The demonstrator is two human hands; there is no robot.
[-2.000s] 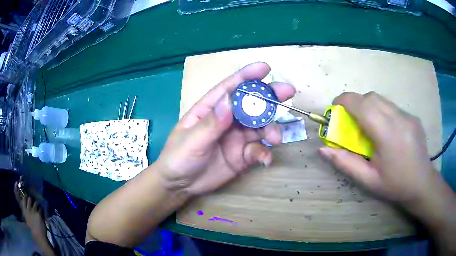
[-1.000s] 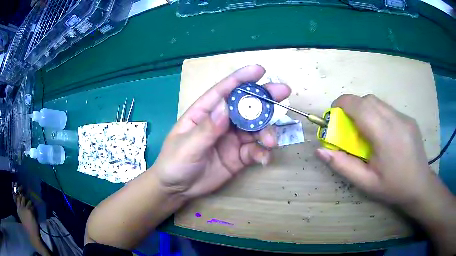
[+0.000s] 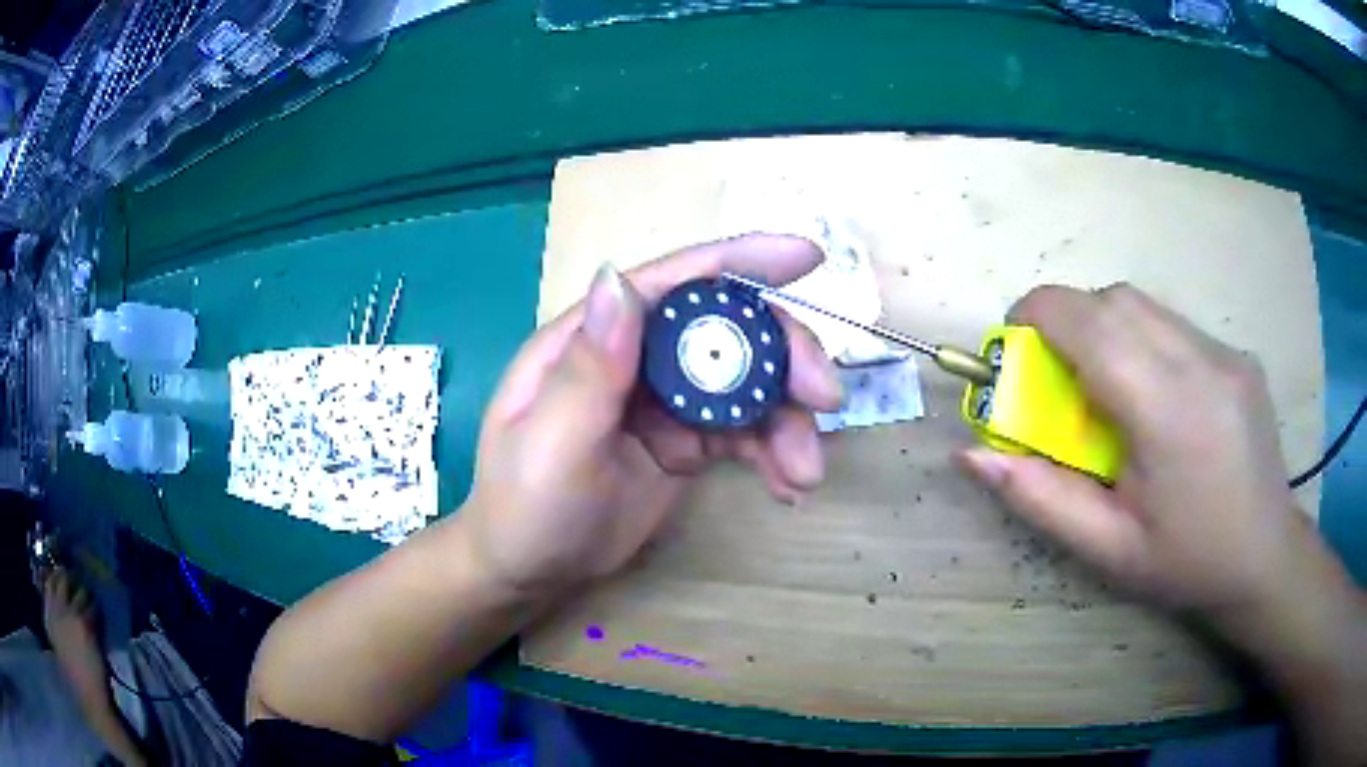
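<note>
My left hand holds a round black part above the board, its face turned up. The part has a ring of pale dots and a pale metallic centre. My right hand is closed around a yellow hand tool. A thin metal rod runs from the tool's brass-coloured collar to the upper right rim of the part; whether it touches is hard to tell. My left fingers behind the part are partly hidden.
Tan board with dark crumbs; white wipes lie behind my left hand. At left are a spotted cloth, thin sticks and squeeze bottles. Clear trays stand at the back left. Another person's hand shows lower left.
The black part has moved left and slightly down in my left hand, whose thumb has shifted up. The rod tip is now at the rim instead of across the face. My right hand has barely moved.
</note>
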